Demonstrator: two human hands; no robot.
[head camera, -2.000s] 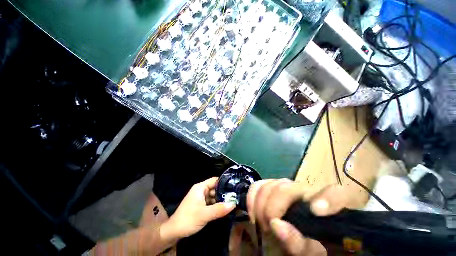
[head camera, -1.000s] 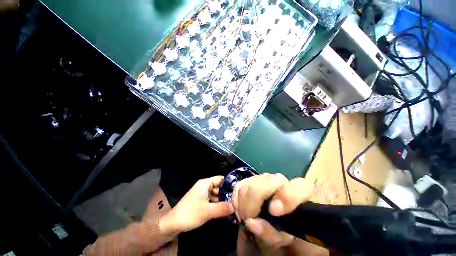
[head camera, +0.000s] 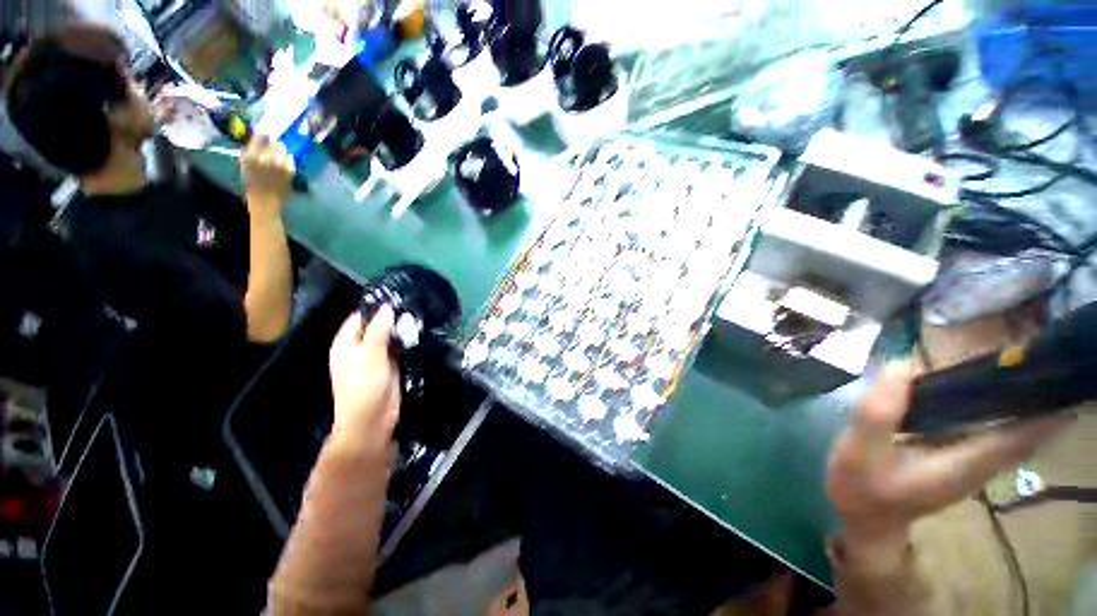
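My left hand (head camera: 365, 367) holds a glossy black camera housing (head camera: 413, 301) at the bench's front edge, left of the motor tray. My right hand (head camera: 876, 463) is at the right, blurred, gripping the black electric screwdriver (head camera: 998, 379), which lies across the palm and runs out of the right edge. The clear blister tray (head camera: 602, 283) holds rows of silver motors with thin coloured wires on the green bench. The grey-white screw feeder (head camera: 800, 319) stands right of the tray. The screwdriver's tip cannot be made out.
Several part-built camera heads (head camera: 487, 175) and white bases stand behind the tray. A co-worker in black (head camera: 181, 277) sits at the left, an arm raised. The dark parts bin is below the bench edge. Tangled black cords (head camera: 1023, 157) and a blue tray (head camera: 1047, 48) are at the right.
The view has swung left and up. My left hand has moved the housing from my lap to the bench edge at left. My right hand and the screwdriver have parted from it to the right.
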